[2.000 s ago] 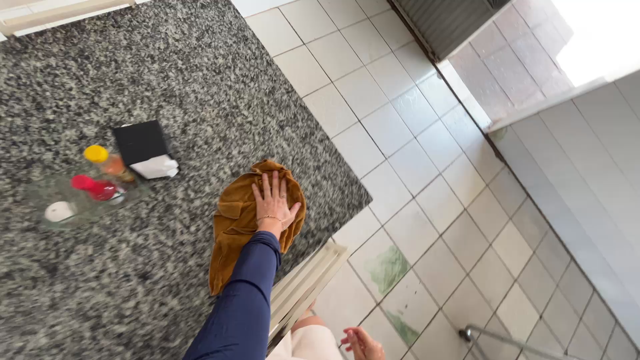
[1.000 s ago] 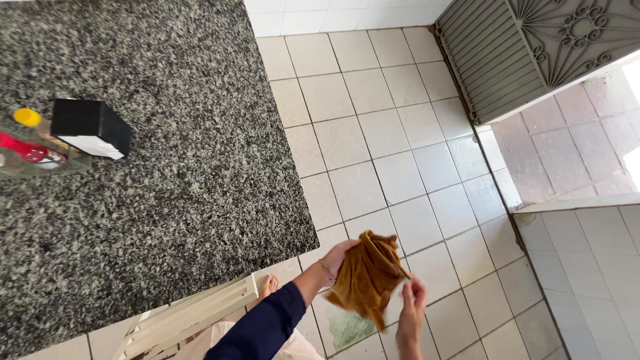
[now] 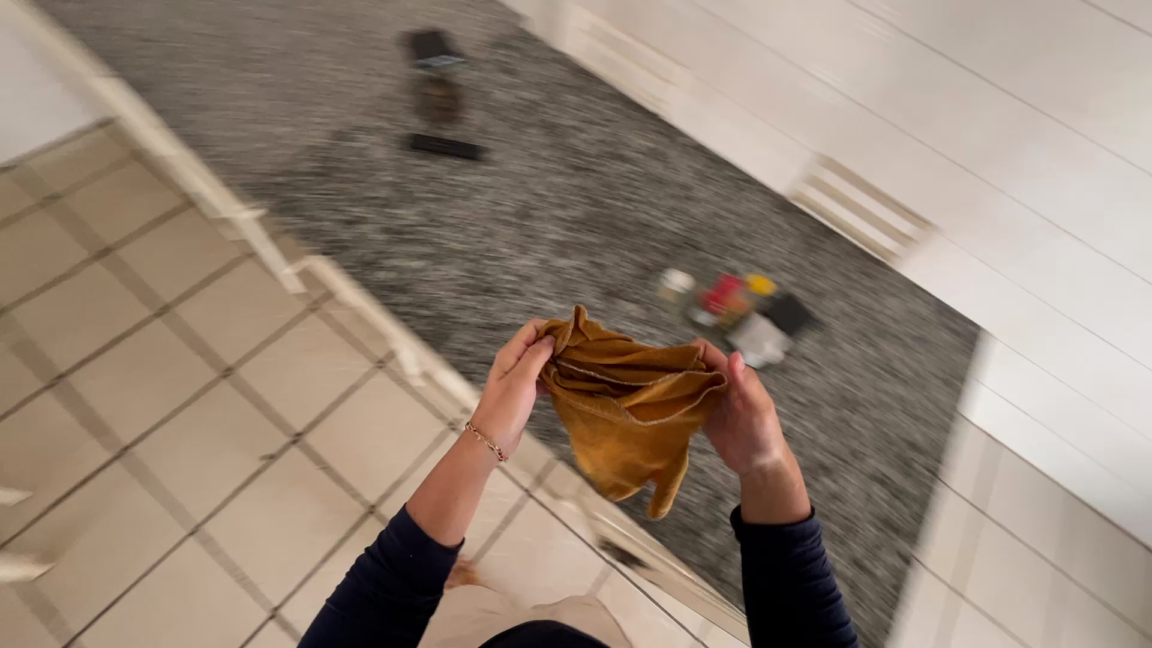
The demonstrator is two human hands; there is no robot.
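A mustard-brown cloth (image 3: pixel 630 414) hangs in folds between my two hands, above the near edge of a speckled granite tabletop (image 3: pixel 576 198). My left hand (image 3: pixel 516 382), with a chain bracelet at its wrist, pinches the cloth's left end. At its right end my right hand (image 3: pixel 745 409) grips the other side, thumb up. Beyond my right hand stand a red-topped container (image 3: pixel 720 295), a yellow-capped one (image 3: pixel 760 284), a white-topped one (image 3: pixel 675 283) and a black napkin holder (image 3: pixel 790 315) with white paper. All of these are blurred.
Farther up the tabletop lie a black bar-shaped object (image 3: pixel 445 147), a blurred brown item (image 3: pixel 440 99) and a dark box-like object (image 3: pixel 432 48). Slatted pale chair backs (image 3: pixel 864 207) line the far edge. Tiled floor (image 3: pixel 225 432) spreads at the left.
Two seconds ago one hand pressed the cloth on the tabletop; one second ago both hands had it beyond the table's edge. Now both hold it gathered near the granite edge. The view has swung strongly.
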